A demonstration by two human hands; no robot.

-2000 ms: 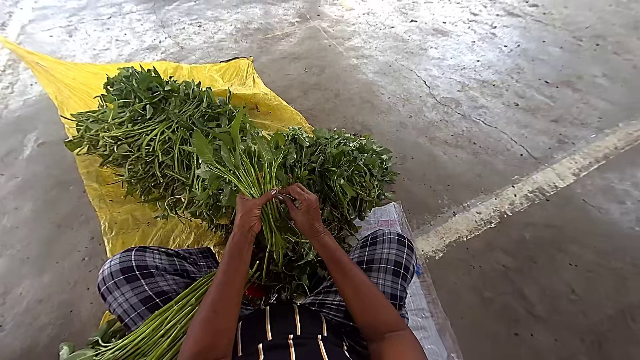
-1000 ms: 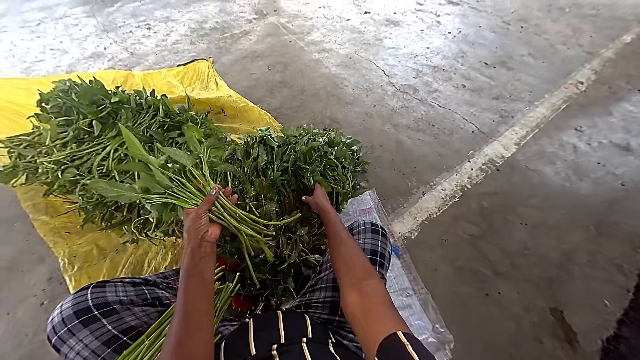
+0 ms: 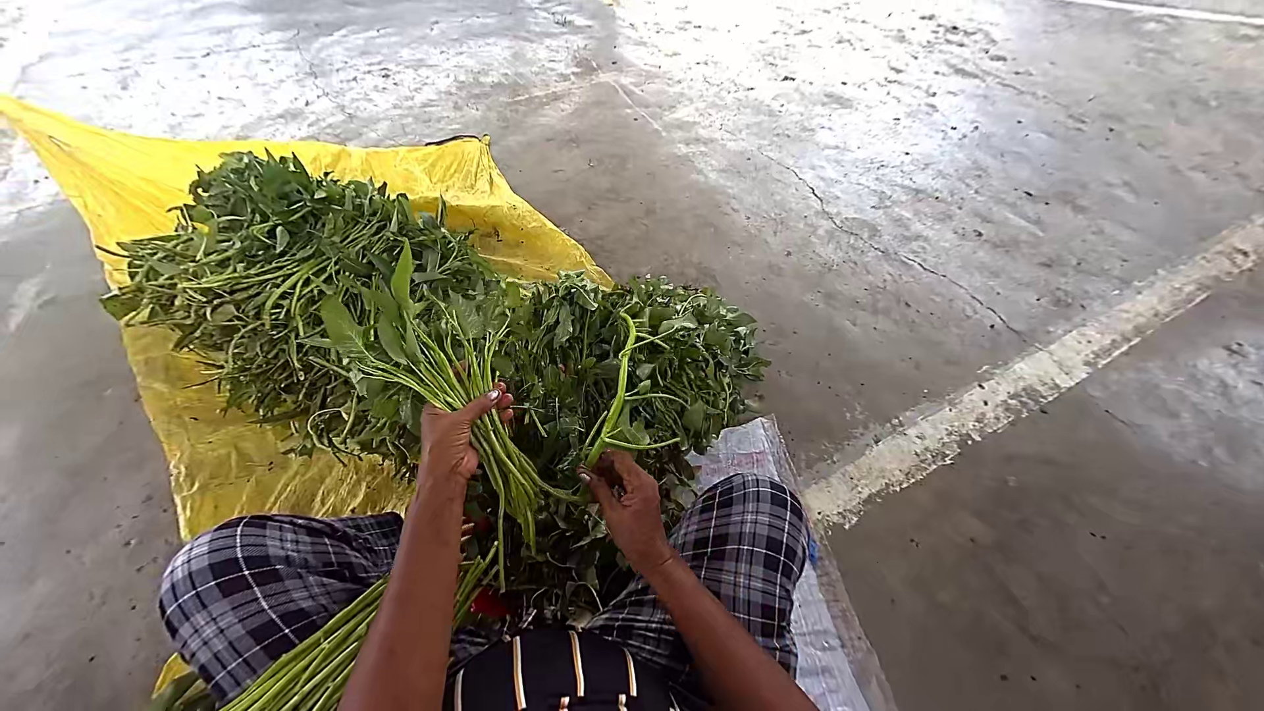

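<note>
My left hand [image 3: 462, 430] is closed around a bunch of long-stemmed leafy greens [image 3: 459, 360], its leaves pointing up and left, its stems hanging toward my lap. A little to the right, my right hand [image 3: 624, 499] pinches a green stem [image 3: 620, 395] between thumb and fingers; it curves upward from them. Beyond both hands lies a large heap of leafy greens [image 3: 296, 257], with another pile [image 3: 681, 346] at its right. Several thick green stems [image 3: 326, 642] lie beside my left forearm, across my lap, partly hidden by the arm.
A yellow plastic sheet [image 3: 227, 444] lies under the left heap on the concrete floor [image 3: 948, 326]. My crossed legs in checked cloth [image 3: 267, 583] flank the greens. A whitish woven plastic sheet [image 3: 825, 632] shows beside my right knee. A pale painted line [image 3: 1027, 385] crosses the floor.
My right hand, which was at the right pile one second ago, now holds up a curved stem. My left hand still grips its bunch. Two seconds ago both hands were together at the bunch.
</note>
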